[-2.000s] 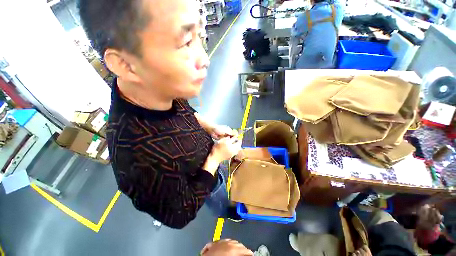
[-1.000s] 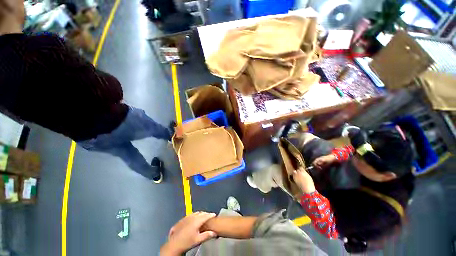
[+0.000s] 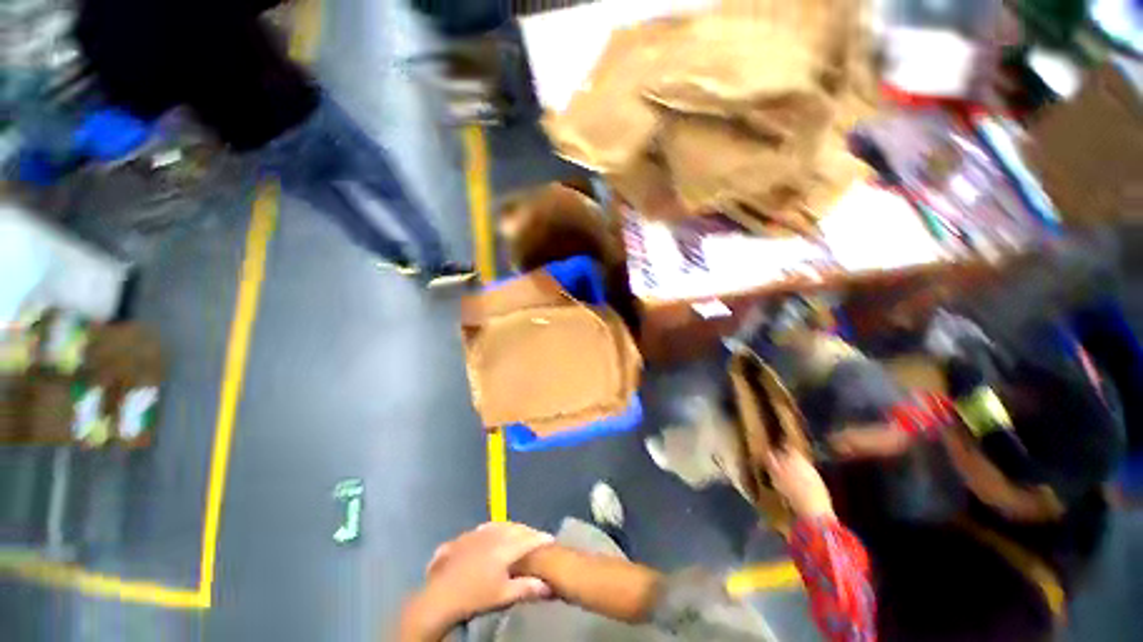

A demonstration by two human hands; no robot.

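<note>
My left hand (image 3: 454,589) and my right hand (image 3: 499,547) are clasped together at the bottom, left of centre. Their fingers overlap and blur hides which lie on top; no object shows in them. Ahead, brown bag panels (image 3: 552,364) lie stacked on a blue crate (image 3: 577,430) on the floor. To the right, a seated person in red patterned sleeves (image 3: 834,583) holds a brown bag body (image 3: 758,420) upright on the lap.
A larger pile of brown bag pieces (image 3: 752,126) covers part of the bench (image 3: 865,238). An open brown carton (image 3: 552,226) stands between crate and bench. A standing person's legs (image 3: 364,201) show at upper left. Cartons (image 3: 125,389) stand at far left; yellow lane lines (image 3: 238,376) cross the floor.
The view has swung down and right, then slightly back left. The standing person has moved away to the upper left. My hands have come into fuller view, still clasped.
</note>
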